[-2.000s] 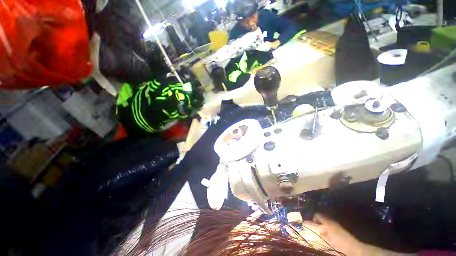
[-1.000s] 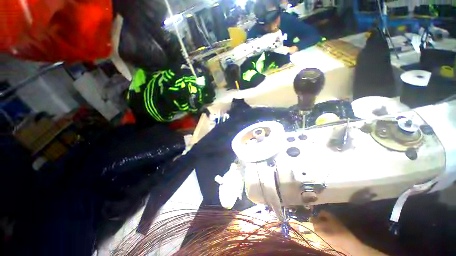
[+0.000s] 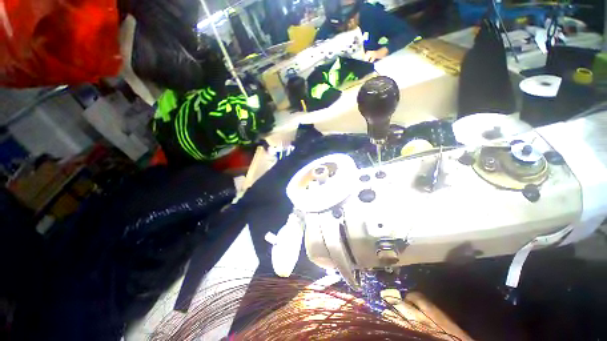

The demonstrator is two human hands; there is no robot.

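Observation:
The white sewing machine (image 3: pixel 446 203) fills the right side, with a white disc (image 3: pixel 322 181) on its left end. Dark speckled cloth (image 3: pixel 379 290) lies under the needle area. My right hand (image 3: pixel 426 316) is beside the needle area at the bottom, partly hidden by the machine and hair; its fingertips are near the speckled cloth, and its grip cannot be made out. My left hand is not visible; hair covers the bottom centre. Dark cloth (image 3: pixel 153 226) is heaped at the left, with a strip running across the pale table (image 3: pixel 216 280).
A dark bulb-shaped knob (image 3: pixel 378 100) stands behind the machine arm. A black bundle with green stripes (image 3: pixel 209 123) lies behind the table. A red bag (image 3: pixel 56 43) and a black bag (image 3: pixel 163 46) hang upper left. Another person (image 3: pixel 386 30) sits opposite. Thread cones (image 3: pixel 540 86) stand upper right.
The view shifted right and back left, so the machine moved in the picture. My right hand stays by the needle area, with small changes in what shows of it.

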